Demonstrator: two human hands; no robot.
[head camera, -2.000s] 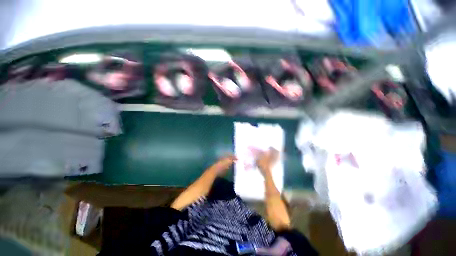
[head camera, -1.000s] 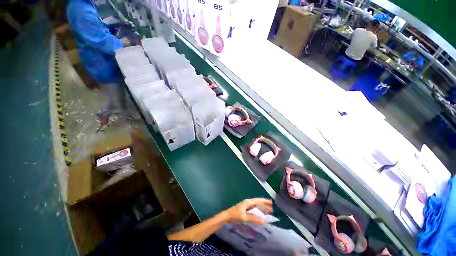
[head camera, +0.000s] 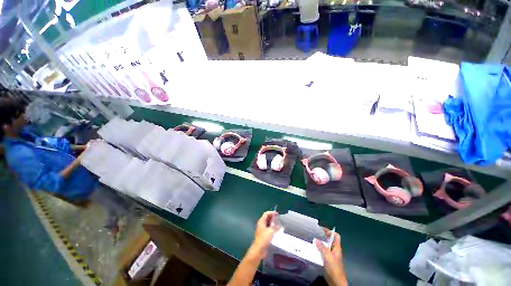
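A white retail box (head camera: 291, 252) with a pink headphone picture is opened out in front of me, its flaps up at the open end. My left hand (head camera: 265, 230) holds its left side by a flap. My right hand (head camera: 331, 251) holds its right side near a raised flap. The lower part of the box is cut off by the picture's edge. Rows of open greyish-white boxes (head camera: 162, 180) stand on the green bench (head camera: 230, 215) to the left.
Pink headphones (head camera: 271, 158) lie on dark pads (head camera: 333, 192) behind the box. A plastic bag (head camera: 470, 260) is at the right. Printed boxes (head camera: 143, 75) and a blue cloth (head camera: 486, 109) are on the white shelf (head camera: 252, 84). A person in blue (head camera: 50, 167) is at the left. A brown carton (head camera: 179, 271) is below.
The flat printed blank has been opened into a box, and both hands now hold it upright. The view has swung from the left side towards the work in front.
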